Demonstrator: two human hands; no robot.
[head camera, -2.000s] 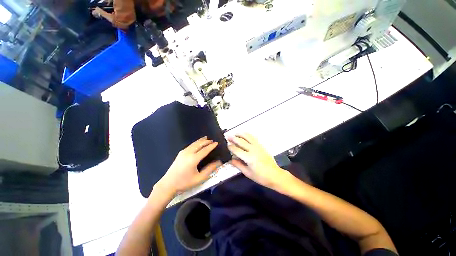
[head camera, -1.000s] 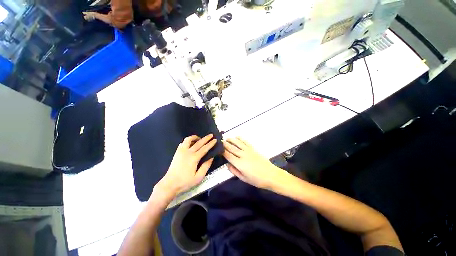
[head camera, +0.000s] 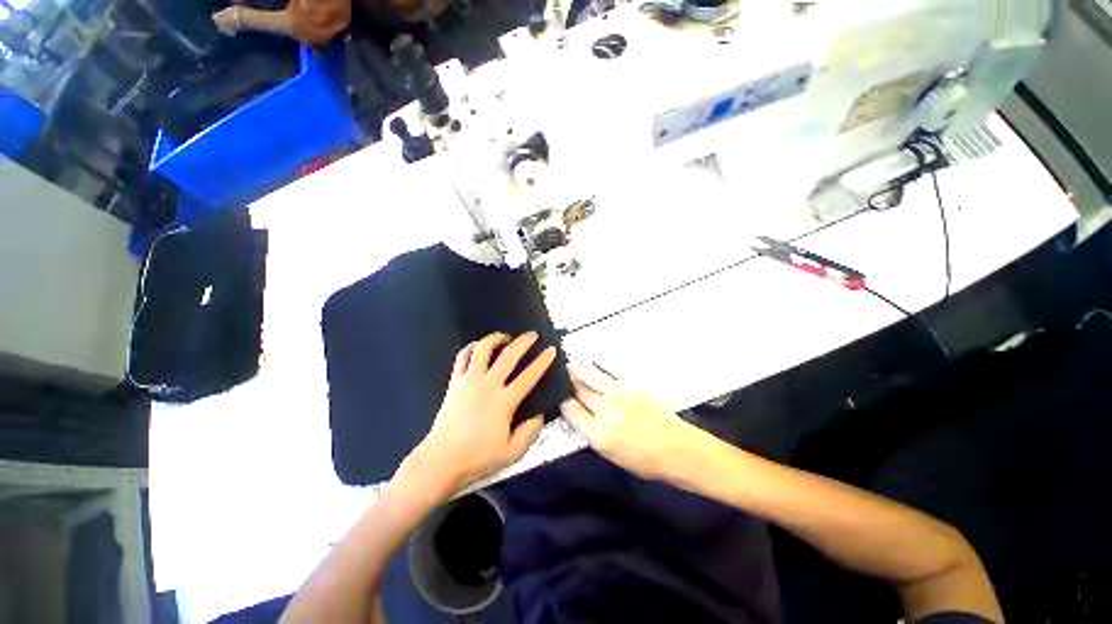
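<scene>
A large black bag panel (head camera: 396, 354) lies on the white table, its upper right edge at the presser foot area (head camera: 518, 250) of the sewing machine (head camera: 732, 110). My left hand (head camera: 488, 402) lies flat on the panel, fingers slightly spread. My right hand (head camera: 622, 421) is at the panel's right edge, its fingertips touching or very near the edge; whether it pinches the edge is unclear. A narrow black strip (head camera: 659, 295) runs across the table from the right to the panel's edge near the needle. The needle itself is too small to make out.
A black stack with a small pale label (head camera: 201, 311) lies at the table's left. Snips with red-and-black handles (head camera: 815, 263) lie right of the needle area. A blue crate (head camera: 262, 140) stands behind the table, near a person's arm (head camera: 287, 18). A grey round bin (head camera: 457, 555) is below the front edge.
The camera view has shifted, moving the machine and snips rightward in the picture. My left hand's fingers are nearer the panel's right edge. The panel's upper edge remains at the presser foot area.
</scene>
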